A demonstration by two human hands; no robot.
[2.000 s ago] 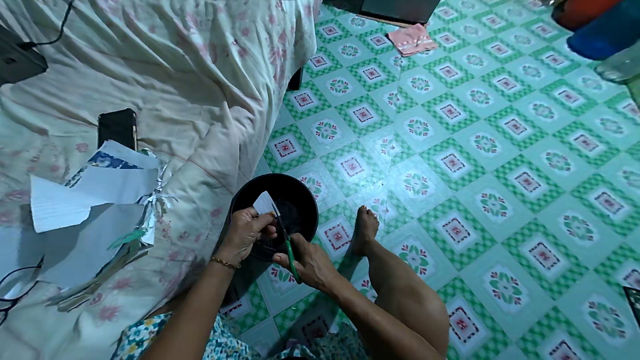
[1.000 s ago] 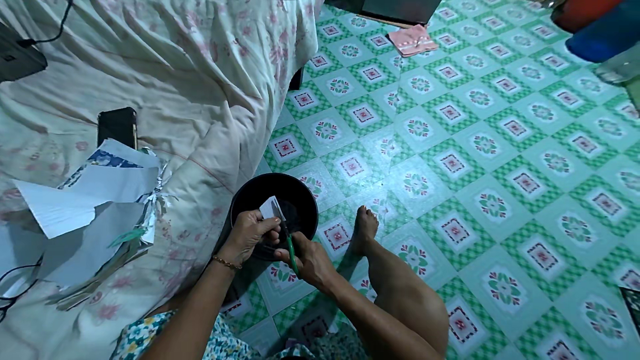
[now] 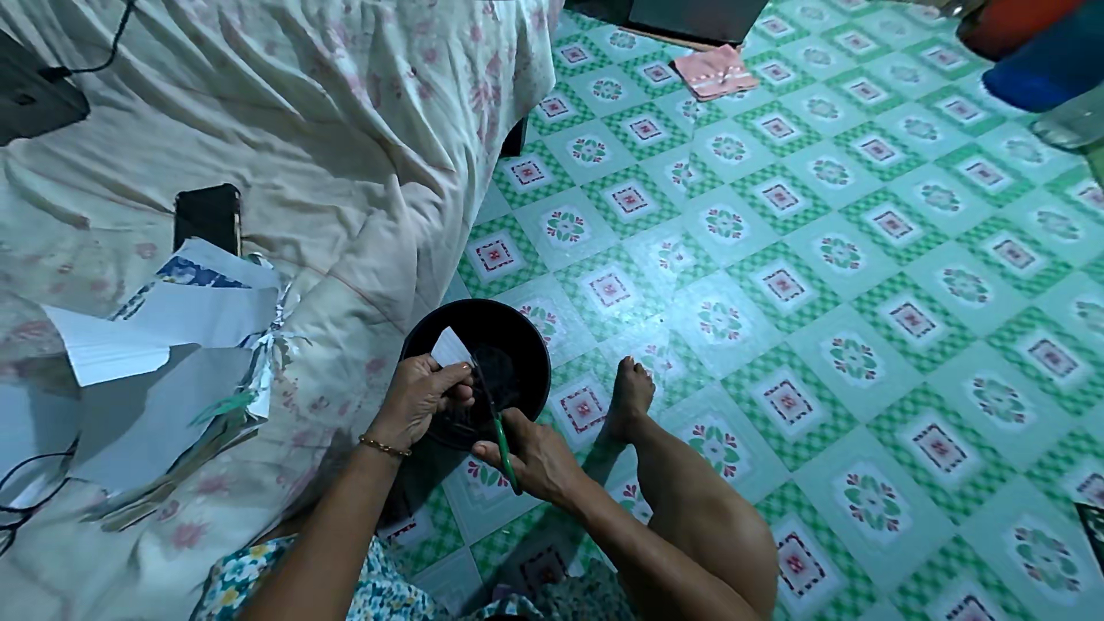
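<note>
My left hand grips a small piece of white paper over a round black bucket. My right hand holds a pair of scissors with green handles, its blades up against the paper's right edge. Dark contents inside the bucket are too dim to name. To the left, on the bed, lies a stack of white paper sheets with a frayed, shiny strip along its right side.
A phone lies on the floral bedsheet beyond the papers. A dark device with a cable sits at the upper left. On the patterned floor are a folded pink cloth and a blue container. My bare foot is right of the bucket.
The small paper in my left hand has changed its tilt, and the scissors have shifted slightly against it. The loose top sheet on the bed has changed shape.
</note>
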